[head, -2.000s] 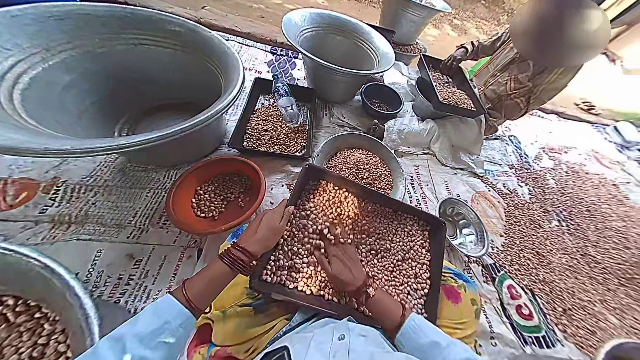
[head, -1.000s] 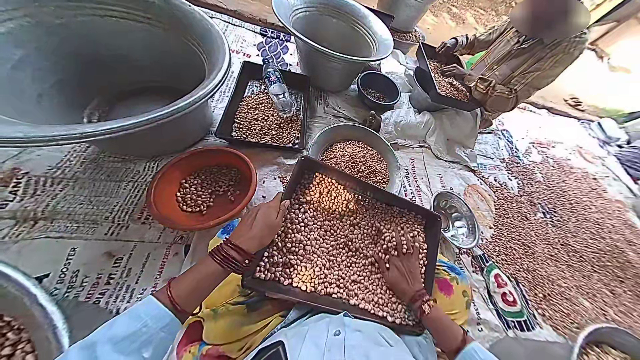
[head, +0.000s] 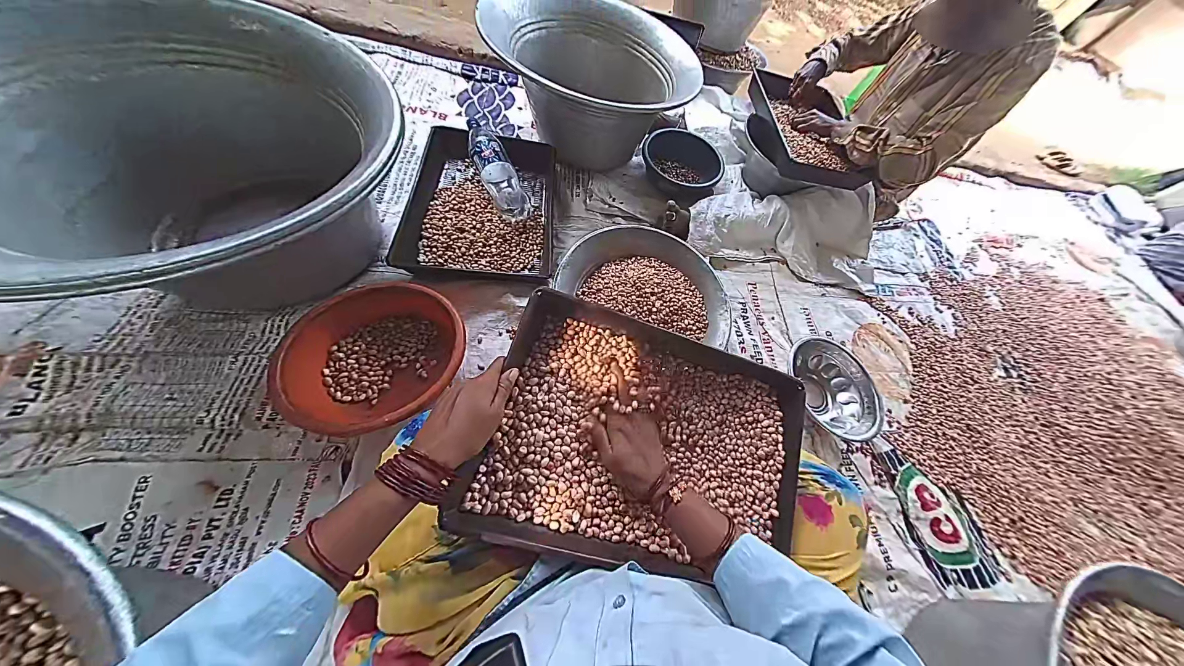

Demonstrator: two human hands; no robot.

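A dark rectangular tray full of brown nuts or seeds rests on my lap. My left hand grips its left edge, thumb on the rim. My right hand lies among the nuts near the tray's middle, fingers extended into them; whether it has any in its grasp cannot be seen. Left of the tray stands an orange bowl with some nuts. Just beyond the tray, a metal basin holds more. A small shiny metal bowl sits to the right.
Large metal tubs stand at left and behind. A second dark tray holds nuts and a plastic bottle. A black bowl is nearby. At back right a person handles another tray. Nuts cover the printed sheets at right.
My right hand has moved from the right part of the tray to its middle, among the nuts. My left hand stays on the left edge.
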